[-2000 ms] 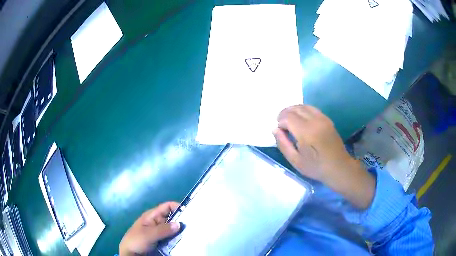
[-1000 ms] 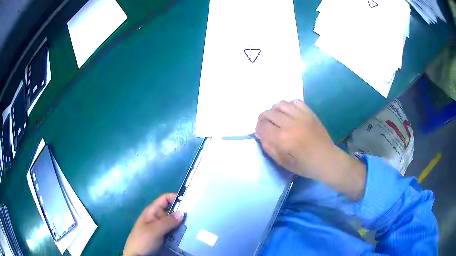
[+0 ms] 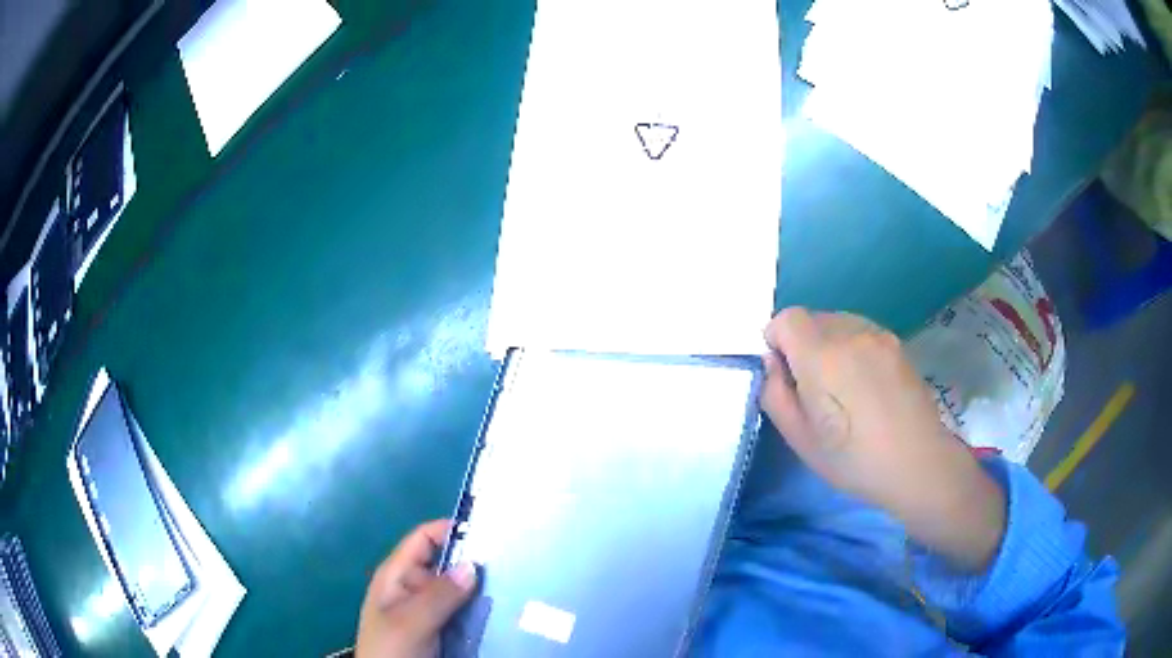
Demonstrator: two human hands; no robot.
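Observation:
A panel (image 3: 598, 489) with a silvery glare, a dark edge and a small white label lies at the bottom centre. Its top edge meets the open short end of a white protective sleeve (image 3: 643, 244), marked with a small triangle, flat on the green bench. Whether the panel's edge is inside the sleeve cannot be told. My left hand (image 3: 422, 598) grips the panel's left edge, thumb on top. My right hand (image 3: 855, 418) pinches at the sleeve's lower right corner, beside the panel's top right corner.
A sleeve stack (image 3: 938, 116) is at upper right. A loose white sleeve (image 3: 251, 58) lies upper left, near dark panels (image 3: 97, 180) on white sheets. A framed panel (image 3: 133, 514) lies on white sheets at lower left. A white bag (image 3: 996, 360) with red print is at right.
The panel has turned straighter and its top edge now lines up with the sleeve's end. My right hand has moved from the sleeve's end to its lower right corner.

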